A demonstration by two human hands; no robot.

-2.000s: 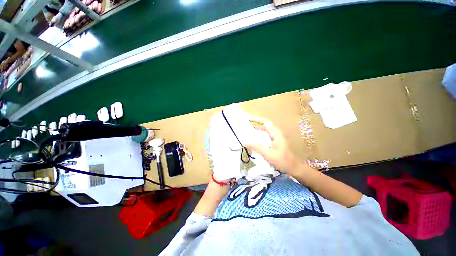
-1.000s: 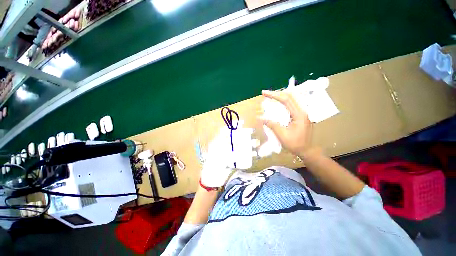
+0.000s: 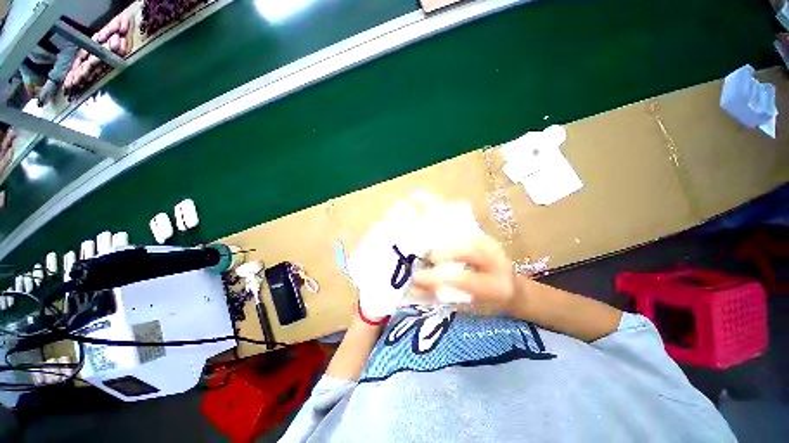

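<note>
A white device with a black cord [image 3: 402, 266] is between my hands in front of my chest; its outline is washed out by glare. My left hand [image 3: 374, 281], in a white glove with a red band at the wrist, holds it from the left. My bare right hand [image 3: 474, 275] is bent over the right side of the glowing white area, fingers curled near the cord. A white cloth [image 3: 545, 164] partly blends with this brightness elsewhere on the bench, lying flat to the right with a small round spot on it.
A black phone [image 3: 285, 292] and a pale loop lie left on the cardboard-covered bench [image 3: 623, 173]. A white machine [image 3: 164, 320] with black cables stands farther left. White units line the green belt [image 3: 363, 121]. A bluish-white stack [image 3: 749, 99] is far right; red stools stand below.
My right hand has moved from beside the cloth back to my left hand and closed its fingers near the device. The black cord now hangs lower, in a smaller loop.
</note>
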